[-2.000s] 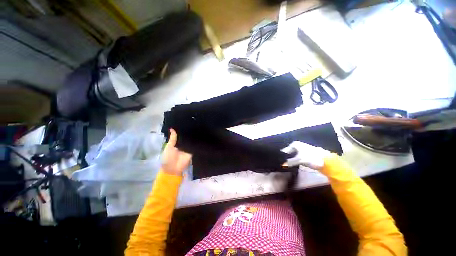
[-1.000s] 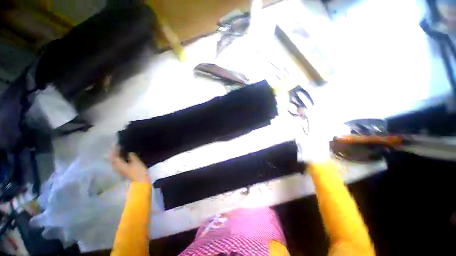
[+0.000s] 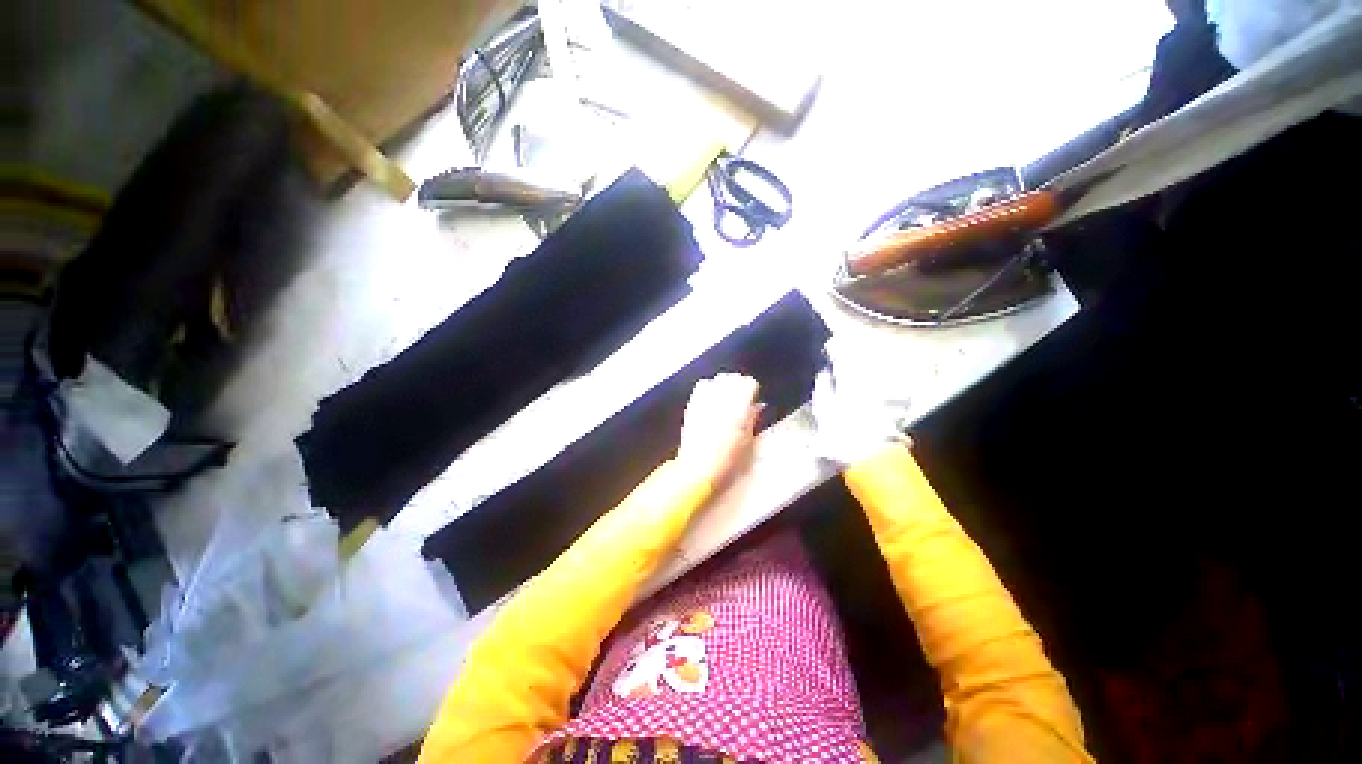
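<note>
A long dark fabric strip pile (image 3: 598,463) lies along the table's near edge. My bare left hand (image 3: 720,418) rests on its near side towards the right end, fingers curled; whether it pinches fabric does not show. My white-gloved right hand (image 3: 854,421) is at the strip's right end, washed out against the white table, so its grip cannot be made out. A thicker black stack (image 3: 501,343) with ragged edges lies behind. The steam iron (image 3: 956,246), with an orange-brown handle, rests on the table to the right.
Black-handled scissors (image 3: 747,200) lie beyond the stack's right end. A grey metal tool (image 3: 493,191) and a pale block (image 3: 717,67) are farther back. Whitish translucent material (image 3: 299,634) is heaped at left. A pale sleeved hose (image 3: 1225,123) runs from the iron.
The view has turned to the right. My left hand has left the thick stack's left end and moved onto the near strip. My right hand remains by the strip's right end.
</note>
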